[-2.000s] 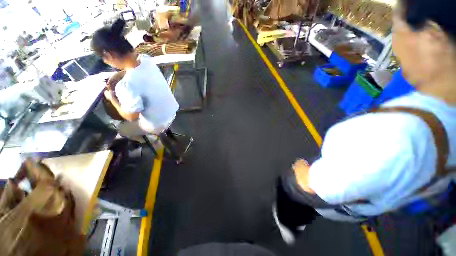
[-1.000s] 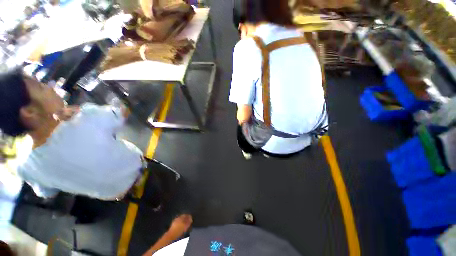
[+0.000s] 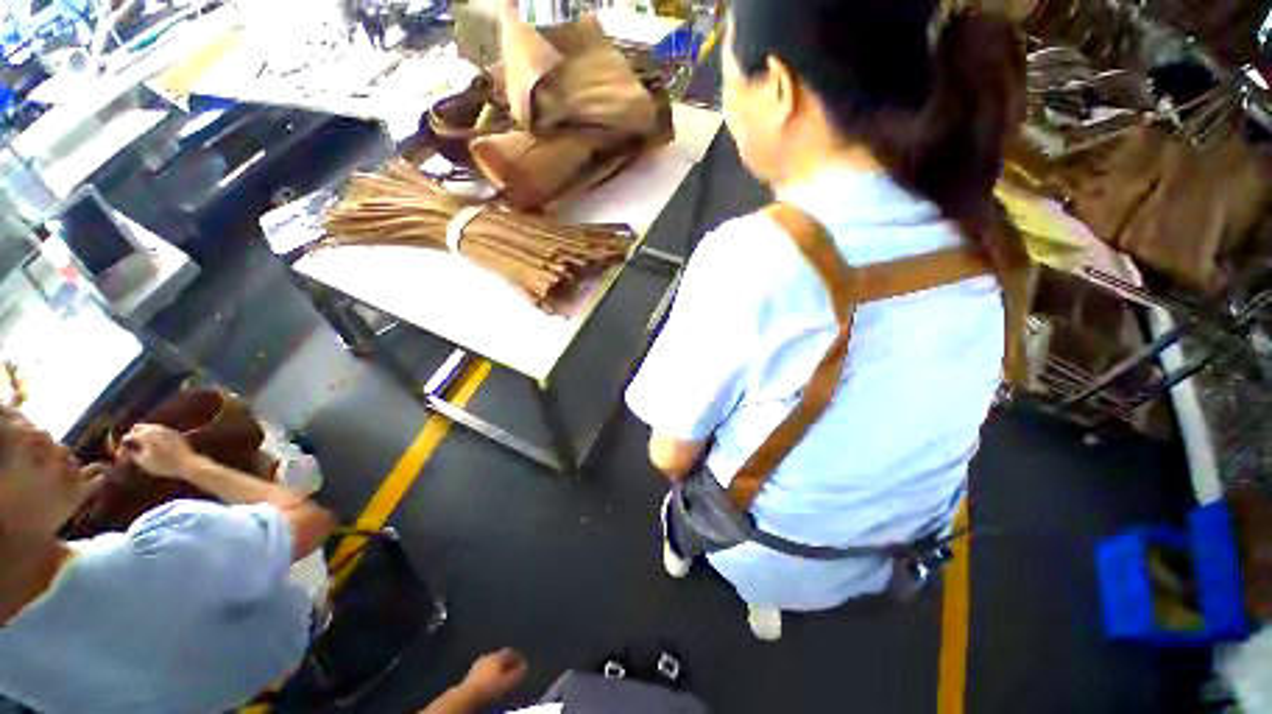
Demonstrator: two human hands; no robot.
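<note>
My left hand [image 3: 494,675] shows small and blurred at the bottom edge, left of my dark grey garment. Nothing can be made out in it, and its fingers are not clear. My right hand is out of the picture. Ahead to the left, a white-topped table [image 3: 419,300] with metal legs bears a bundle of brown panels [image 3: 523,248] tied with a pale band. Larger folded brown pieces [image 3: 579,119] lie behind the bundle.
A person in a light blue shirt with brown straps [image 3: 872,377] stands close ahead. A seated person [image 3: 168,600] is at left beside brown material. A blue bin [image 3: 1216,572] is at right. Yellow lines [image 3: 956,628] mark the dark floor.
The table and its brown bundle have come nearer. The strapped person ahead looks larger. The seated person has shifted left and lower. My left hand stays low in the picture.
</note>
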